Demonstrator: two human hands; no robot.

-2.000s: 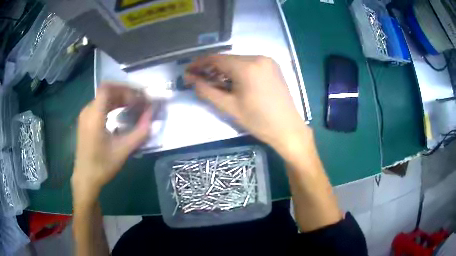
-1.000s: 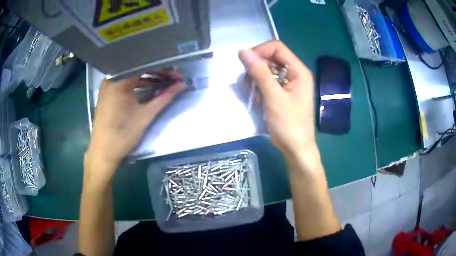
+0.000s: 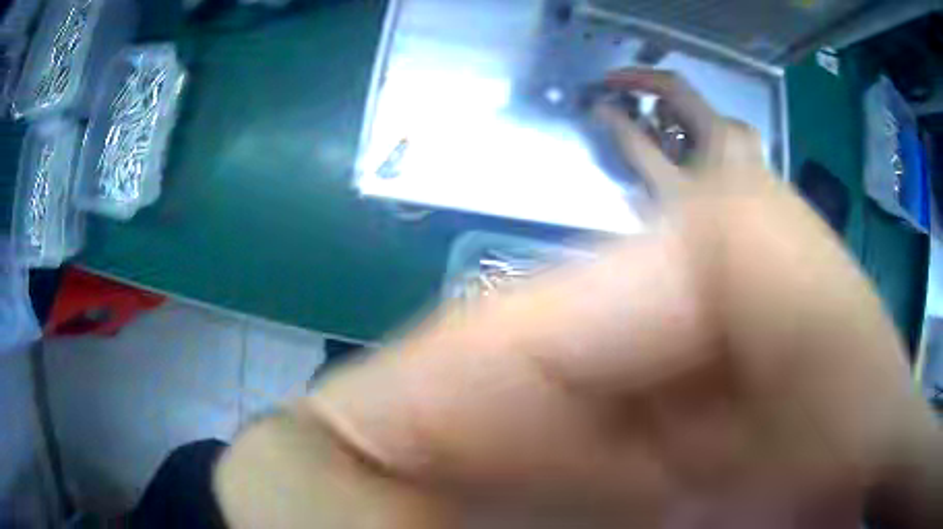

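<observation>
My right hand (image 3: 724,176) is over the right part of the shiny metal tray (image 3: 445,134), with several small metal pins (image 3: 672,132) in its curled fingers. Its fingertips are by a dark, blurred fixture under the grey machine head (image 3: 713,26). My left hand (image 3: 579,403) is very large and blurred close to the camera, across the lower middle; its fingers and anything in them cannot be made out. It hides most of the clear front bin of pins (image 3: 465,263). A small loose piece (image 3: 392,159) lies at the tray's left corner.
Clear bins of pins (image 3: 132,129) stand on the green bench (image 3: 269,176) at the left. A dark phone (image 3: 824,196) lies right of the tray, partly covered. Another clear bin (image 3: 889,145) stands at far right. A red object (image 3: 103,302) is below the bench.
The view has swung left, so tray and machine sit further right. My left hand has left the fixture and come up close to the camera. My right hand has moved in towards the fixture.
</observation>
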